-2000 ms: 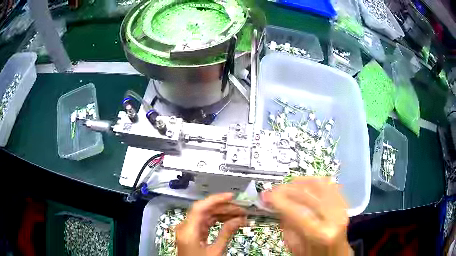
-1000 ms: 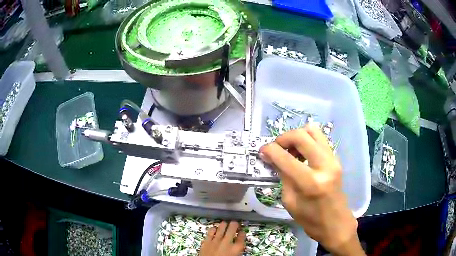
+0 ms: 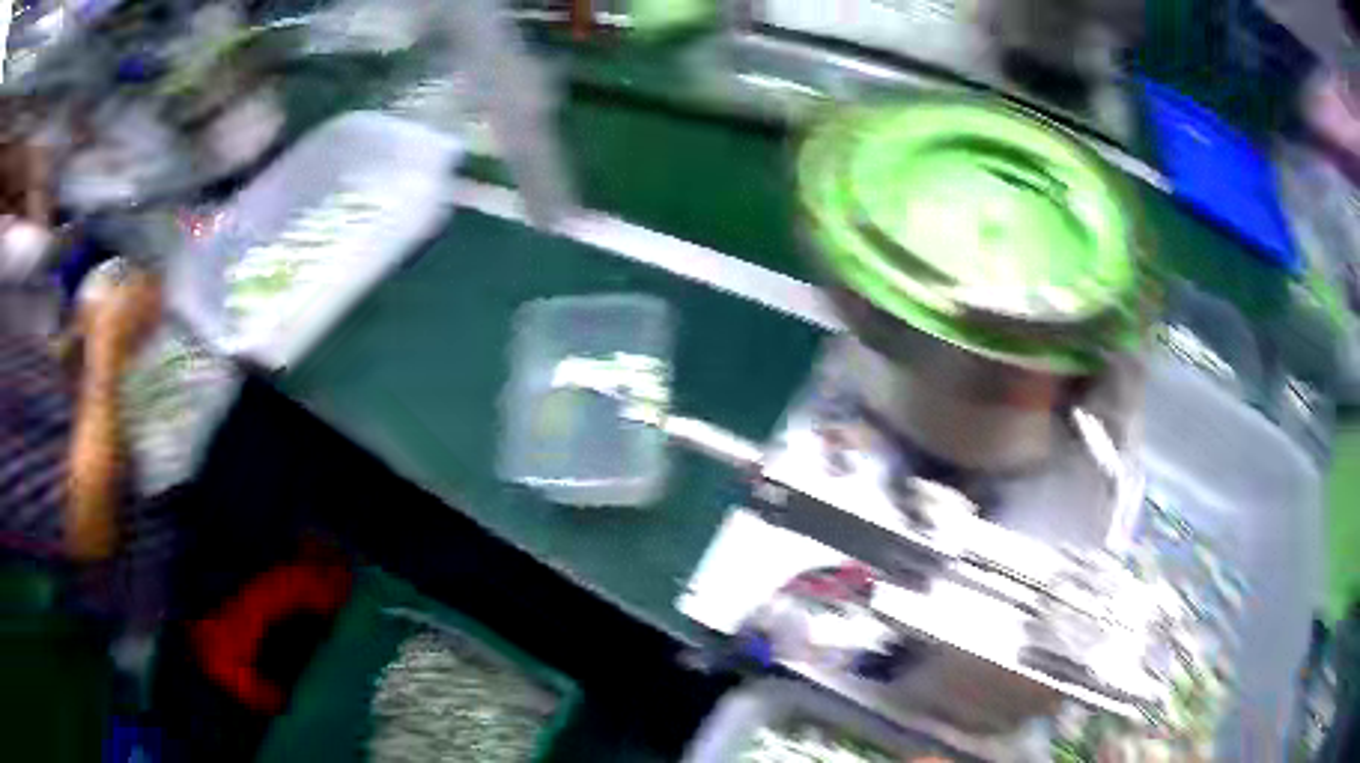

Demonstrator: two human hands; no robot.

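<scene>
The view is strongly blurred. The silver press machine lies at the lower right, its left tip pointing toward a small clear box. The near bin of white-and-green stemmed parts is cut off by the bottom edge. The right bin stands behind and right of the machine, with blurred parts inside. Neither of my hands can be made out; a tiny skin-coloured sliver at the bottom edge by the near bin is too small to identify.
The feeder bowl with green grains stands behind the machine. A small clear box holds a few parts. A long clear bin is at the left, a green crate below, a blue tray at the rear. Another person's arm is far left.
The view has swung left and tilted, so the machine, bowl and bins appear farther right. My right hand at the fixture and my left hand in the near bin no longer show clearly.
</scene>
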